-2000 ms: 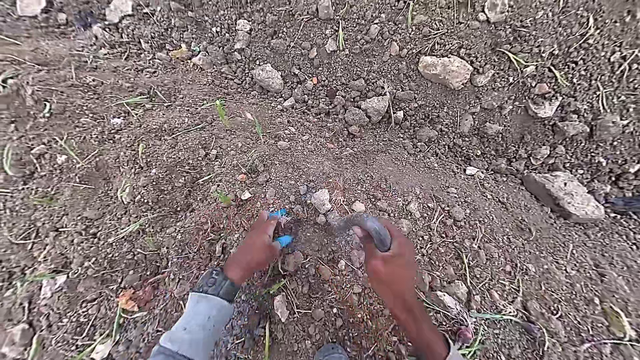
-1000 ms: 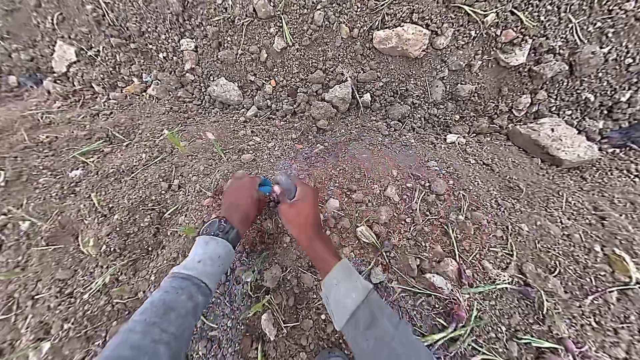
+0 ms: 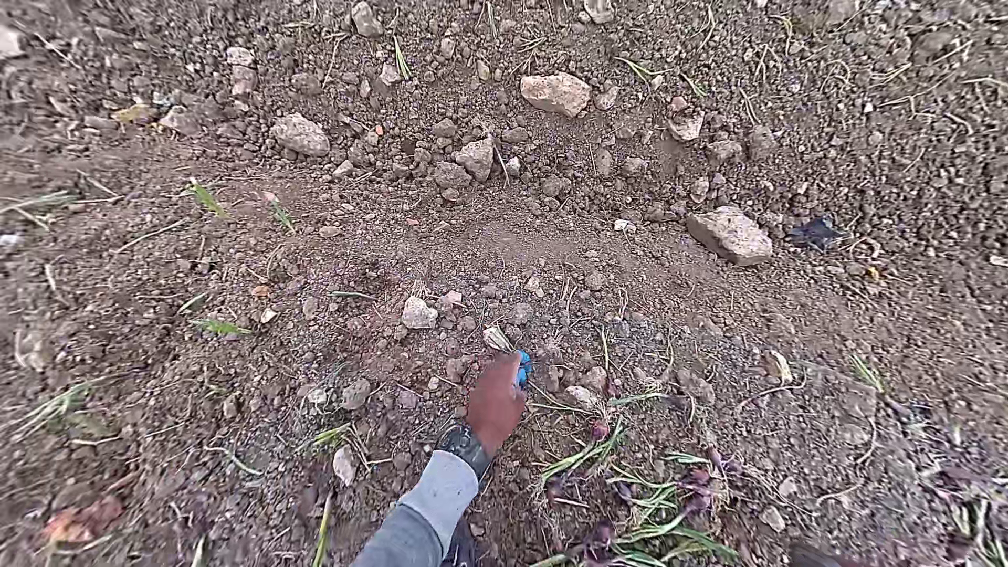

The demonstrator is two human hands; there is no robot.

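Observation:
My left hand (image 3: 496,400), with a dark wristwatch (image 3: 465,449) and a grey sleeve, reaches down to the soil at lower centre. Bright blue coverings (image 3: 524,368) show at its fingertips. The fingers are bent and point away from the camera; whether they hold anything is hidden. A pale, dry husk-like piece (image 3: 497,339) lies just beyond them. To the right of the hand, onion plants (image 3: 697,492) with purple bulbs and green leaves lie on the ground. My right hand cannot be made out.
Loose, stony soil fills the view. A large flat stone (image 3: 731,235) lies at right, beside a black scrap (image 3: 816,234). More stones (image 3: 555,94) lie along the far side. A whitish stone (image 3: 419,313) sits left of the hand. A dark blurred shape (image 3: 819,556) shows at the bottom edge.
The hands were together one second ago and are now apart. My left hand has moved right. My right hand, which held a dark grey curved object two seconds ago, has left the view.

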